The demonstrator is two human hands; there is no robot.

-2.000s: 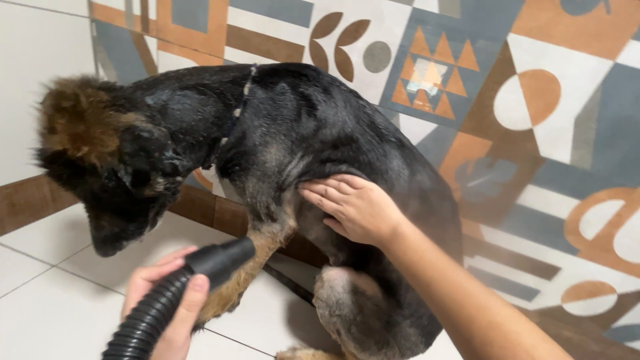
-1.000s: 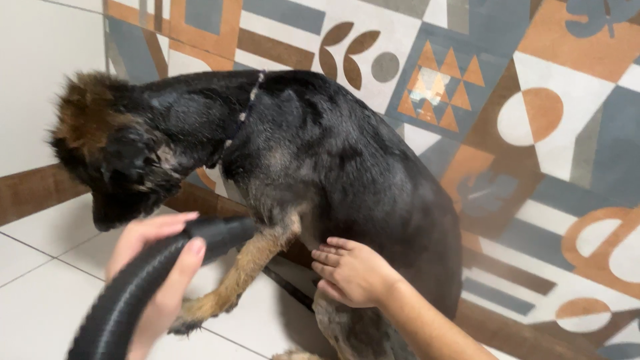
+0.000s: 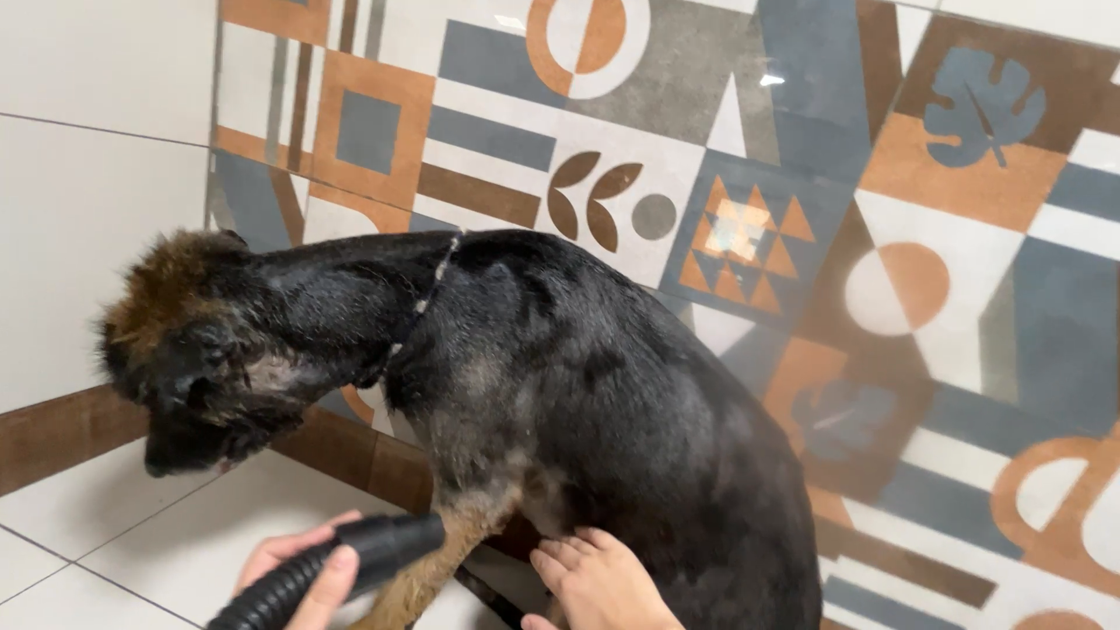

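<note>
A black and tan dog [image 3: 604, 376] sits side-on with its head lowered to the left and a thin patterned collar [image 3: 424, 306] around its neck. Its coat looks damp. At the bottom, my left hand [image 3: 302, 569] is wrapped around a black dryer nozzle [image 3: 389, 542] on a ribbed hose [image 3: 271, 595]. The nozzle's tip points right, beside the dog's tan foreleg [image 3: 429, 577]. My right hand [image 3: 599, 582] rests with its fingers on the dog's lower side, behind the foreleg, and its wrist is cut off by the frame's lower edge.
Behind the dog stands a wall of patterned tiles [image 3: 927, 350], meeting a plain white wall [image 3: 96, 245] at the left corner. Brown skirting [image 3: 70, 433] runs along its foot. The floor is of white tiles [image 3: 175, 525].
The view has tilted up, showing more wall. Against the dog, my right hand has moved from higher on its flank to lower on its side. My left hand keeps hold of the nozzle.
</note>
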